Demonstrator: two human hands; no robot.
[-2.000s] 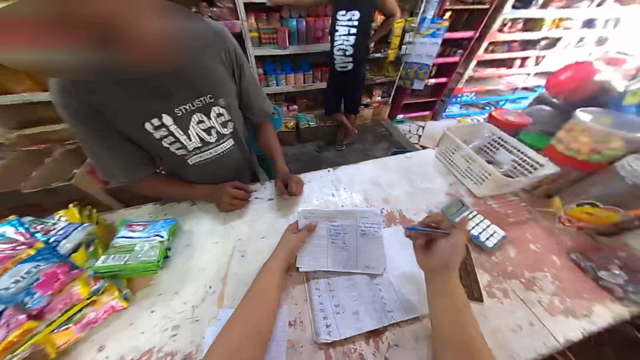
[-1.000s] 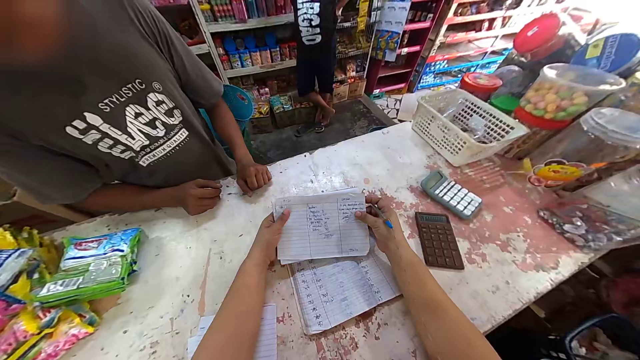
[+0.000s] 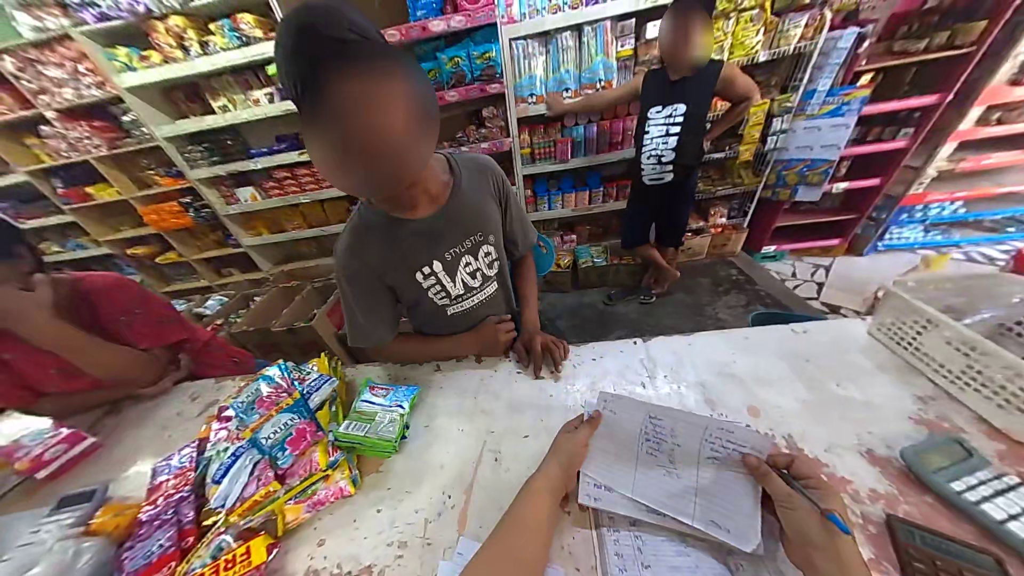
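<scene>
Lined, handwritten paper sheets (image 3: 680, 472) are held above the worn counter between my two hands. My left hand (image 3: 572, 456) grips their left edge, thumb on top. At their right edge my right hand (image 3: 808, 504) pinches the paper and also holds a blue pen (image 3: 812, 492), its blue end pointing down and right. Beneath the sheets lies an open notebook (image 3: 648, 552) with writing, partly hidden. To the right of my right hand are a grey calculator (image 3: 968, 488) and a dark brown calculator (image 3: 944, 552), cut off by the frame's lower edge.
Colourful sachet packs (image 3: 280, 448) and green packs (image 3: 376, 420) lie on the counter (image 3: 448, 472) at left. A white plastic basket (image 3: 944, 344) stands at right. A person in a grey shirt (image 3: 448, 264) leans on the far edge; others are at left and by the shelves.
The view has swung up and left. From two seconds ago to one second ago, my right hand moved from beside the calculator to the sheets' right edge; it is still there, with the pen.
</scene>
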